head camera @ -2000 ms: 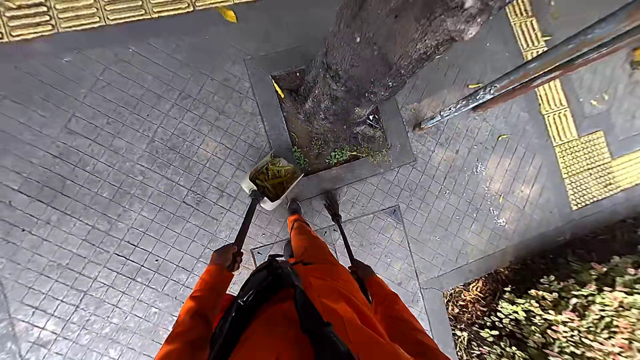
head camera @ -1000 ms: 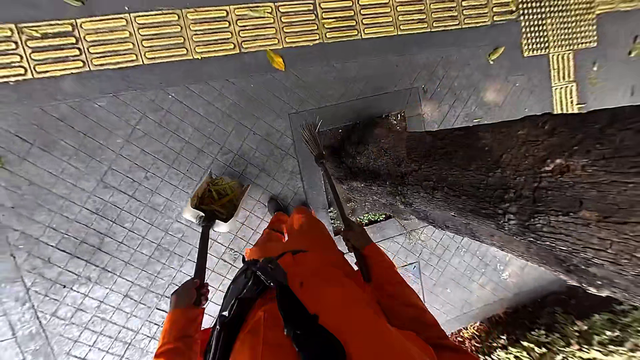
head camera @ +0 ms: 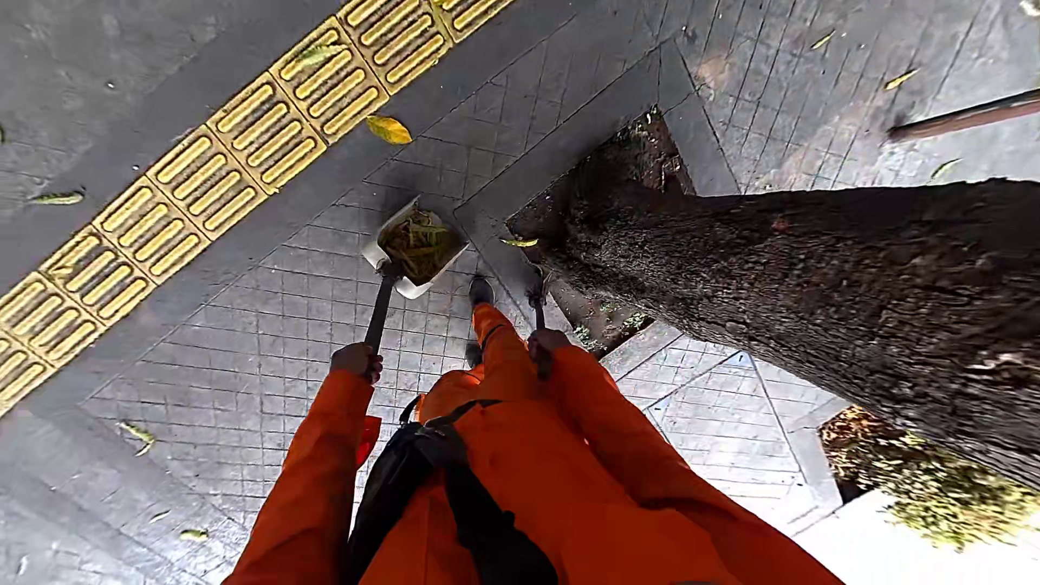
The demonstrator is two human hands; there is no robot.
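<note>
My left hand [head camera: 357,361] is closed around the dark handle of a pale, long-handled dustpan [head camera: 417,246]. Leaves and plant debris [head camera: 421,245] lie inside its pan, which is at the paving, left of my forward shoe. My right hand [head camera: 548,345] grips the dark handle of a small rake or broom [head camera: 537,302], whose head points away from me and is hard to make out beside the tree bed. A yellow-green leaf [head camera: 520,242] lies at the edge of that bed, just past the tool.
A thick tree trunk [head camera: 772,268] leans across the right side from a bed with a stone border [head camera: 561,154]. Yellow tactile paving [head camera: 236,162] crosses the upper left, with a yellow leaf [head camera: 389,129] beside it. A metal pole [head camera: 967,119] is at upper right, shrubs [head camera: 934,487] at lower right.
The view has turned and shifted. The raking tool, whose fanned tines showed clearly a second ago, now appears foreshortened near the bed's edge. Both hands keep their holds.
</note>
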